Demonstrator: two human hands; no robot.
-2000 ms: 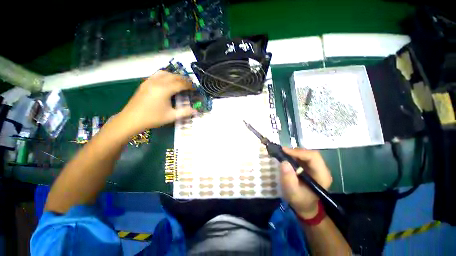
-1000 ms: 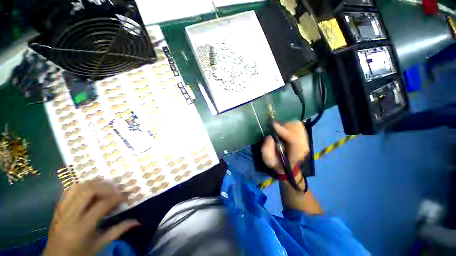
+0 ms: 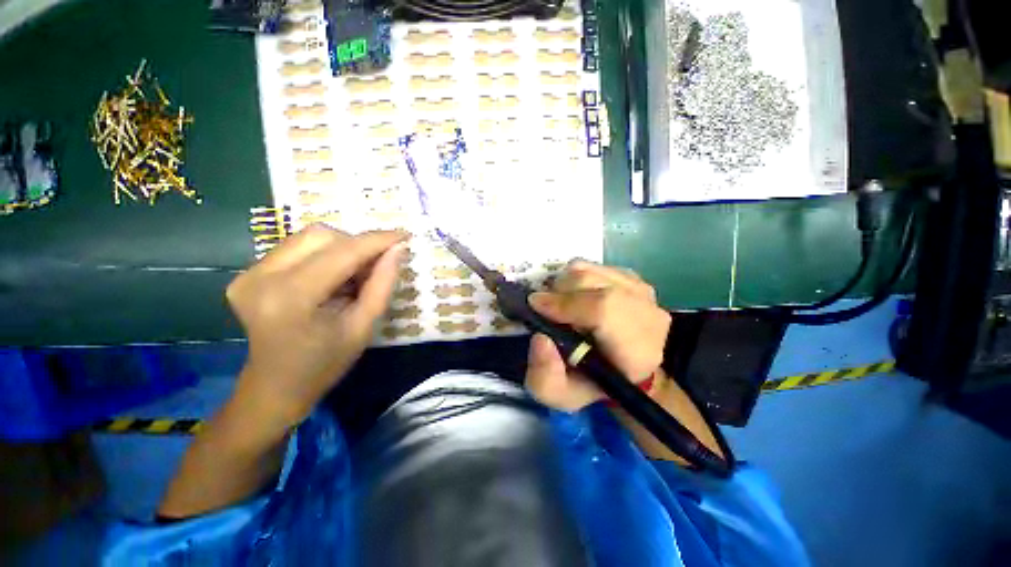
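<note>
A small white and blue circuit board (image 3: pixel 449 172), washed out by glare, lies on the white work sheet (image 3: pixel 371 138) with its rows of tan dumbbell shapes. My right hand (image 3: pixel 599 332) holds the black soldering iron (image 3: pixel 532 315), its metal tip pointing up-left just below the board. My left hand (image 3: pixel 322 299) is over the sheet's lower left, thumb and forefinger nearly together beside the iron's tip. Whether something thin is pinched there is too small to tell. A short row of gold pins (image 3: pixel 269 229) stands at the sheet's left edge.
A loose pile of brass pins (image 3: pixel 142 138) lies left. Small modules (image 3: pixel 24 166) lie far left. A dark board with a green patch (image 3: pixel 357 42) and the fan (image 3: pixel 477 7) are at the back. The white parts tray (image 3: pixel 826 111) is right, with black cords (image 3: pixel 870 249) beyond.
The view has turned back from the right toward the sheet. The iron has moved from right of the sheet to over it, near the board. My left hand has moved up beside its tip.
</note>
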